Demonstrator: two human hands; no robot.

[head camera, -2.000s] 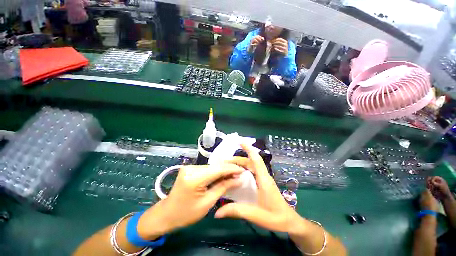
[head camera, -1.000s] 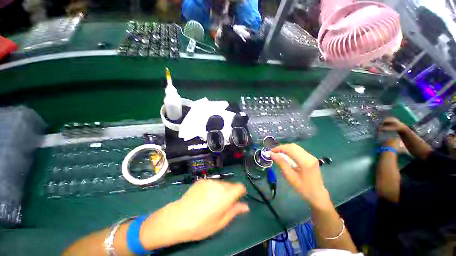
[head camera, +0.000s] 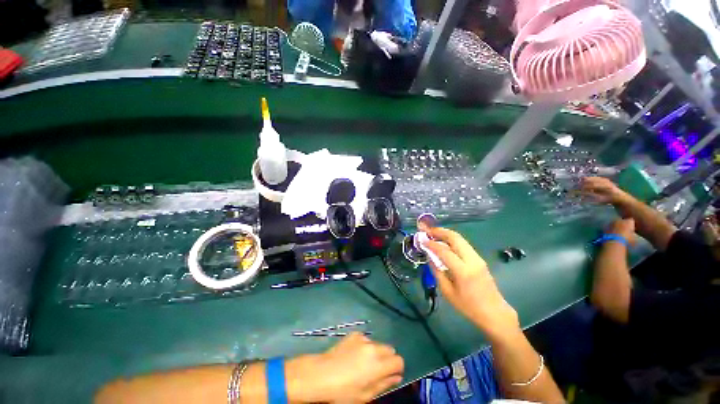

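My right hand (head camera: 466, 276) pinches a small white wipe (head camera: 433, 251) against the round metal-topped dispenser bottle (head camera: 414, 247), right of the black unit (head camera: 280, 229). My left hand (head camera: 347, 368) is low over the mat's front edge, back up, fingers curled; whatever is in it is hidden. White wipes (head camera: 324, 185) lie on the unit, behind two black eyepieces (head camera: 361, 218). Thin metal tweezers (head camera: 331, 329) lie on the mat just beyond my left hand. A dark pen-shaped tool (head camera: 320, 278) lies along the unit's front.
A tape roll (head camera: 226, 256) and blister trays (head camera: 118, 260) are at left. A white squeeze bottle (head camera: 272, 154) stands behind. A black cable (head camera: 395, 308) crosses the mat. Small black parts (head camera: 511, 254) lie at right. A pink fan (head camera: 580, 51) and another person's arms (head camera: 620, 245) are further right.
The view turned right and down after the first frame. My left hand moved down towards the mat's front edge, uncovering the tweezers. My right hand stays at the dispenser, its wipe tilted lower.
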